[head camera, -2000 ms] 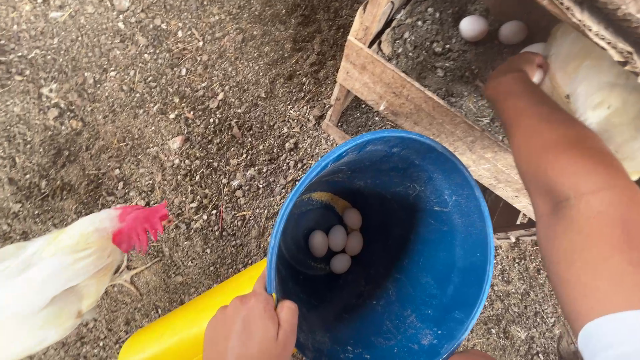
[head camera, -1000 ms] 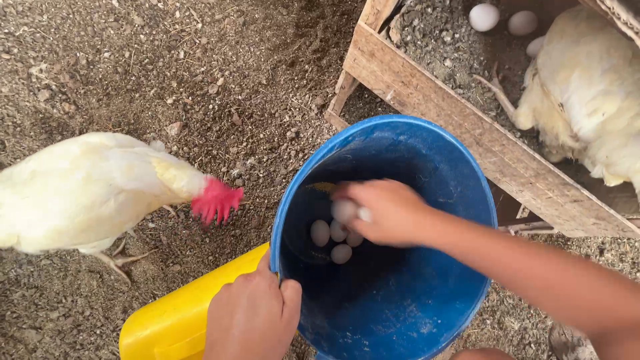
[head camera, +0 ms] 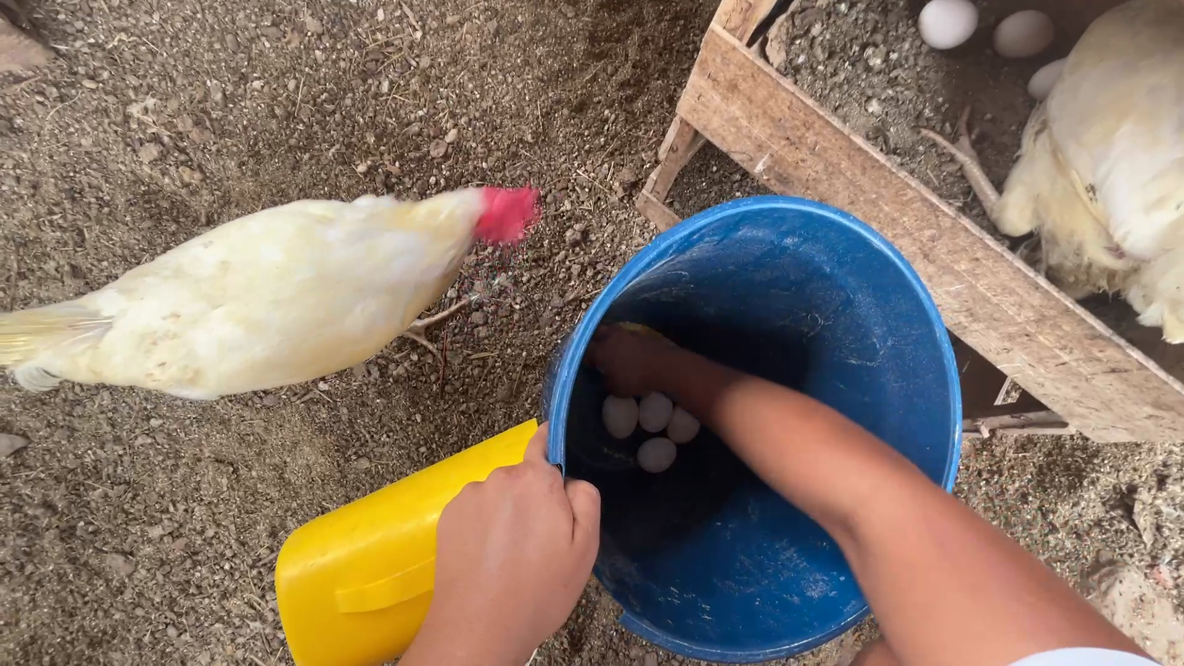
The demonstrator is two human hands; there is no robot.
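My left hand (head camera: 518, 546) grips the rim of a blue plastic bucket (head camera: 795, 250), with a yellow plastic container (head camera: 370, 564) beside and partly behind that hand. Deep inside the bucket is my right hand (head camera: 634, 356), in shadow near the far left wall. Its fingers are too dark to make out, so what they hold cannot be told. Several pale eggs (head camera: 656, 455) lie at the bucket's bottom just below this hand. In the wooden nest box, more eggs (head camera: 948, 23) rest on the litter beside a white hen (head camera: 1119, 157).
The front board of the wooden nest box (head camera: 906, 222) slants down behind the bucket's right side. A white chicken with a red comb (head camera: 277, 291) stands on the gritty ground at left, its head close to the bucket. A stick (head camera: 1017, 423) juts out under the board.
From the nest, my right hand has moved into the bucket, holding pale eggs one second ago, and is now deeper inside. The chicken at left has come closer to the bucket. My left hand keeps the rim.
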